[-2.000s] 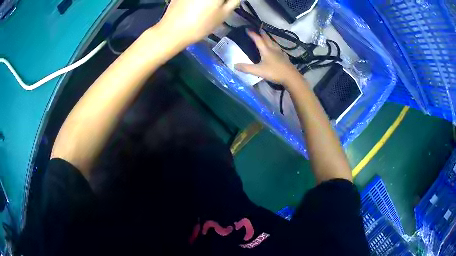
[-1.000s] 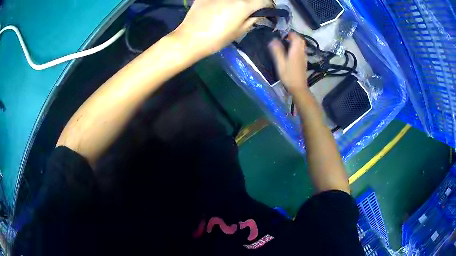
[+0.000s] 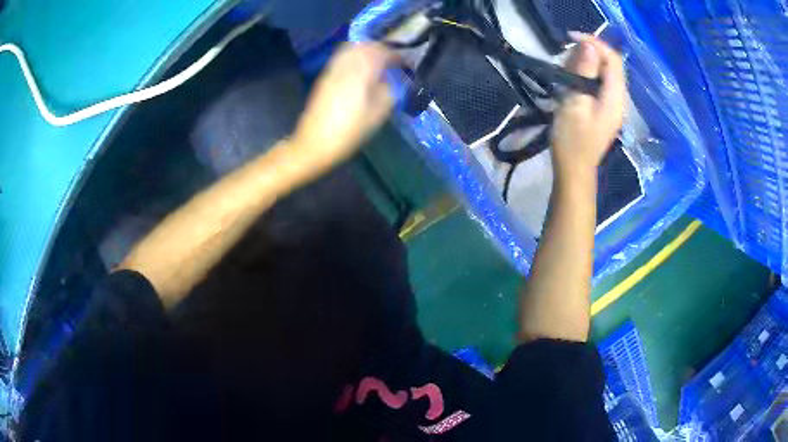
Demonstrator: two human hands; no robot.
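A black mesh-faced unit with white edges [image 3: 475, 95] lies in the lined crate, near its left wall. My right hand [image 3: 587, 104] grips a bundle of black cord [image 3: 527, 65] above the crate. My left hand [image 3: 346, 104] is blurred, beside the crate's upper left rim, and I cannot tell whether its fingers hold anything. Looped cord [image 3: 523, 142] lies between the unit and my right hand. A second black unit [image 3: 575, 17] is at the crate's top, and a third [image 3: 618, 190] is partly hidden behind my right hand.
The blue crate has shiny film over its rim [image 3: 467, 194]. A larger blue slotted crate [image 3: 734, 112] stands at the right, with more blue crates [image 3: 743, 388] lower right. A white cord [image 3: 112, 104] lies on the green tabletop [image 3: 43, 173]. The green floor has a yellow line [image 3: 648, 269].
The unit by the left wall now lies mesh face up, without my hands on it. My right hand has moved right and taken hold of cord. My left hand has moved down and left, off the unit.
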